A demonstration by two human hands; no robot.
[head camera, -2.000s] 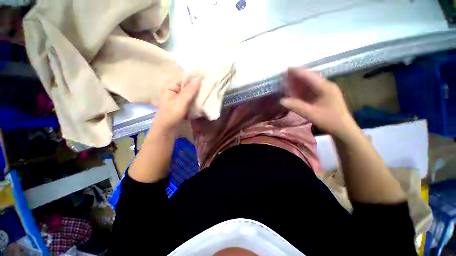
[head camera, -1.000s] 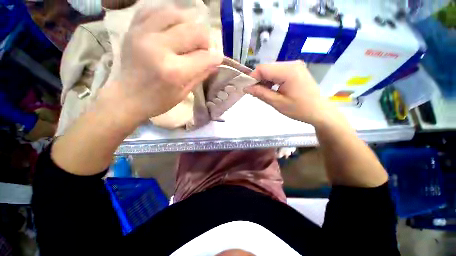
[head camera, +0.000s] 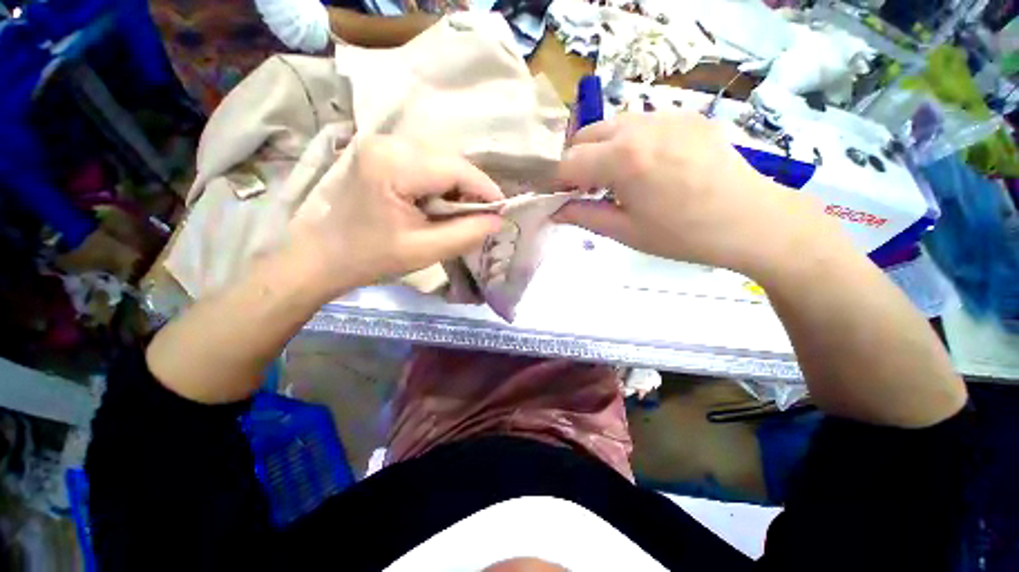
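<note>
The beige sleeve cuff hangs between my hands above the front of the white table, with a row of buttons on its side and a paler pinkish cloth at its lower point. My left hand pinches the cuff's upper edge between thumb and fingers. My right hand pinches the same edge at its right end, fingertips close to the left ones. The rest of the garment body lies heaped behind and left of my left hand.
The white sewing machine stands behind my right hand. White and beige cloth pieces lie at the back. A marked tape strip runs along the table's front edge. A blue crate is at the lower left. Another person's arm shows at the top.
The view has shifted, showing more of the back of the table. My hands have come closer together on the cuff edge, and the cuff now hangs point down.
</note>
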